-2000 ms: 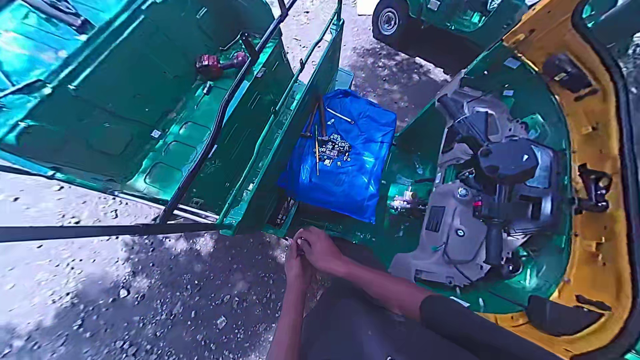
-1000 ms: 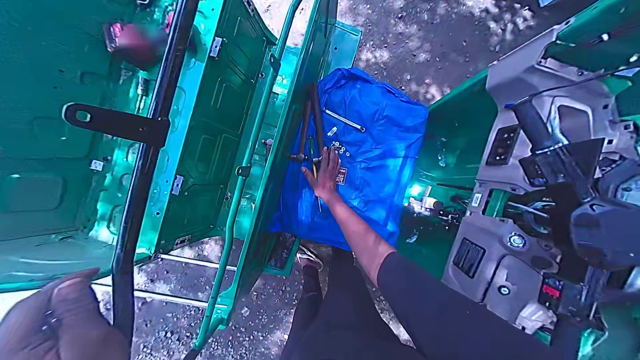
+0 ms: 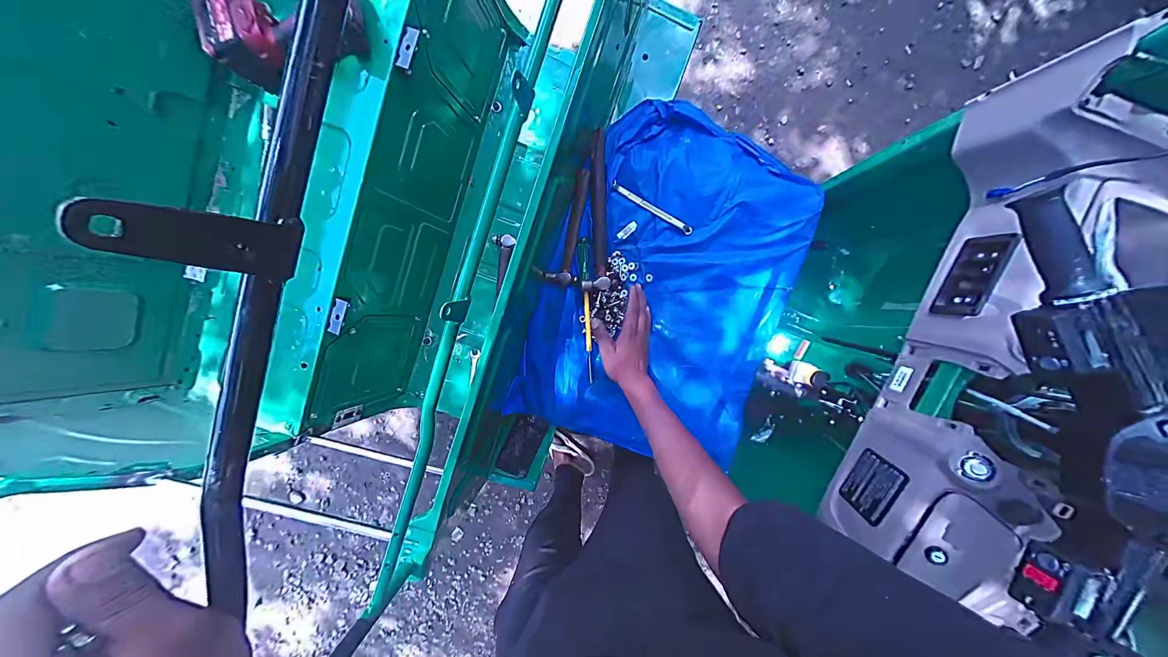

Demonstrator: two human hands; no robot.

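My right hand (image 3: pixel 626 345) reaches onto a blue plastic-covered seat (image 3: pixel 703 319), its thumb apart from the other fingers, touching the edge of a pile of small metal nuts and bolts (image 3: pixel 613 306). Beside that pile lie two hammers (image 3: pixel 599 210) and a screwdriver with a yellow part (image 3: pixel 588 319). Farther up the cover is a wrench (image 3: pixel 652 208). My left hand (image 3: pixel 123 593) is at the lower left, close to a black metal tube (image 3: pixel 239 401). A small metallic item shows at its fingers; whether it is held or worn is unclear.
A green ribbed metal body panel (image 3: pixel 401 210) and a green tube frame (image 3: pixel 443 365) stand left of the seat. A red and black power tool (image 3: pixel 246 41) is at the upper left. The grey dashboard (image 3: pixel 958 511) with handlebar is on the right. Gravel (image 3: pixel 365 547) shows below.
Two seconds ago my hands were together in front of the seat. They have parted: the right went onto the seat, the left appears at the lower left. The view has moved closer.
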